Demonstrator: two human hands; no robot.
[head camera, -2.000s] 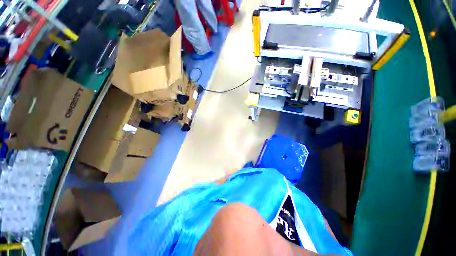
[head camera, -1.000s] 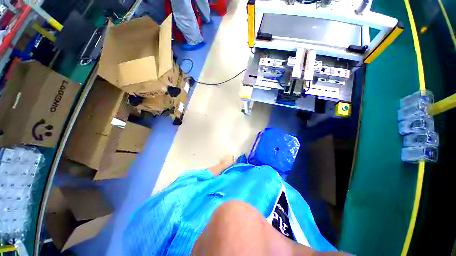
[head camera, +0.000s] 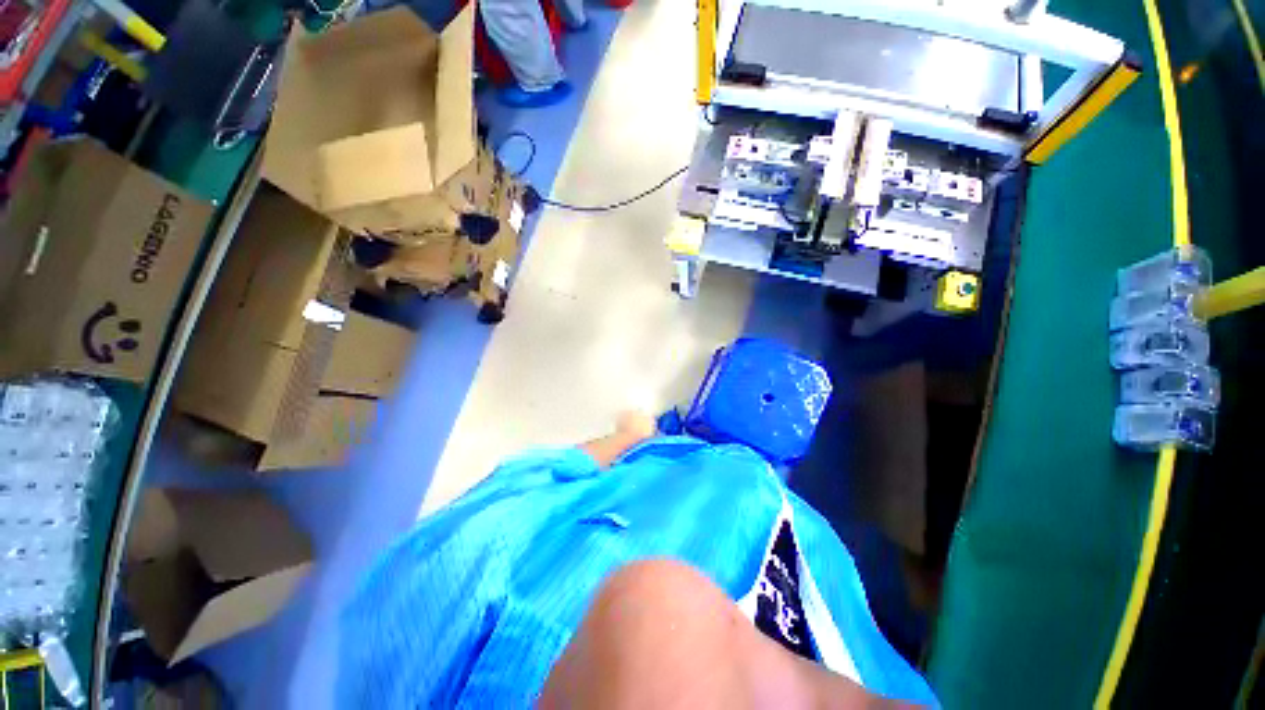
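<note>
Neither of my hands can be made out. My blue smock (head camera: 555, 569) fills the bottom middle, with a large blurred patch of skin in front of it. A small patch of skin shows past the smock, left of the blue stool (head camera: 760, 400); I cannot tell what body part it is. Several clear-wrapped boxes (head camera: 1163, 347) stand in a row across the yellow line on the green work surface (head camera: 1034, 513) at the right. No hand touches them.
A white-framed machine (head camera: 846, 180) with yellow-black edges stands beyond the stool. Open brown cartons (head camera: 375, 167) are stacked at the left. A plastic-covered batch of white boxes (head camera: 49, 506) lies at the far left. A person's grey trouser legs (head camera: 525, 49) show at the top.
The view has shifted slightly, so the cartons, machine and stool sit a little differently in the picture. The wrapped boxes keep their row. No hand has appeared.
</note>
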